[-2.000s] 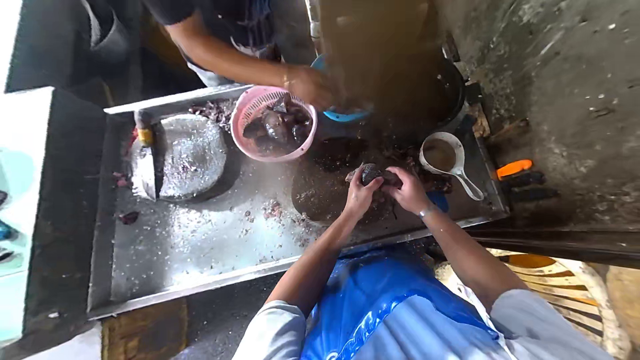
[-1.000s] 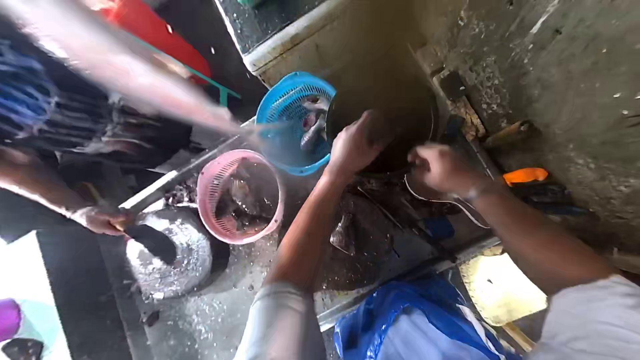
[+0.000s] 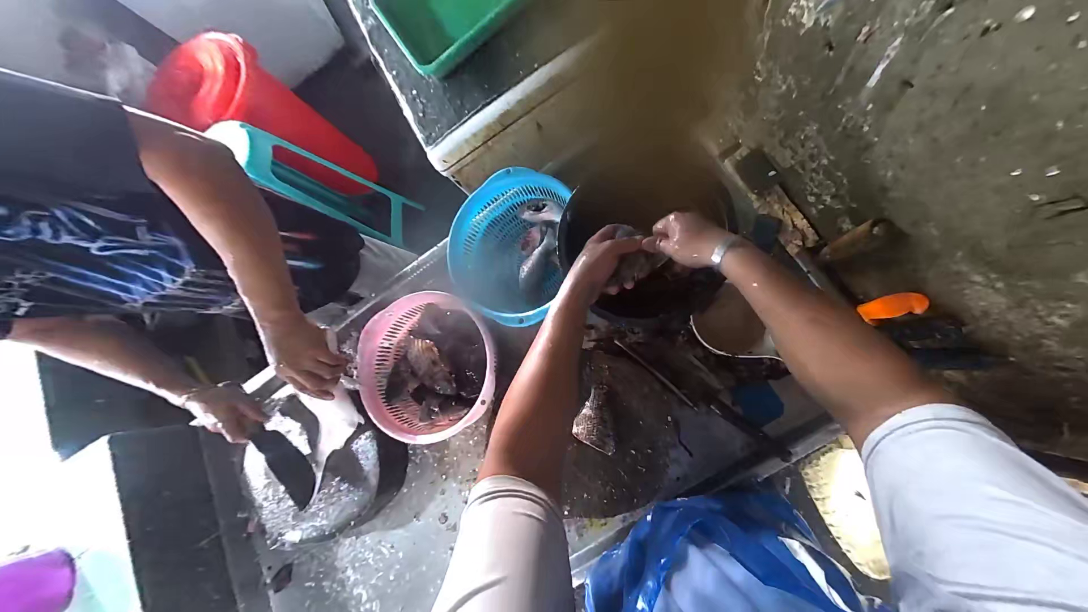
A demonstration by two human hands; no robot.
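Over a large dark round container (image 3: 646, 302), my left hand (image 3: 605, 263) and my right hand (image 3: 687, 240) are close together, both on a piece of fish (image 3: 633, 265). The fingers partly hide the piece. Left of the container, a blue plastic basket (image 3: 476, 246) holds several fish. A pink plastic basket (image 3: 371, 365) with dark fish pieces stands nearer. A scaly fish piece (image 3: 595, 421) lies on a dark round board (image 3: 625, 467) below my wrists. A light-coloured pan (image 3: 733, 327) with cloudy liquid is partly under my right forearm.
At the left, a co-worker's hands hold a knife (image 3: 285, 466) and a pale fish (image 3: 331, 421) over a round chopping block (image 3: 357, 484). An orange-handled tool (image 3: 892, 307) lies at the right by the wall. A green tray (image 3: 450, 34) sits at the top.
My hands have moved from above the dark board to the container. The co-worker's hand has left the blue basket, and the knife is now in hand. The view has shifted strongly.
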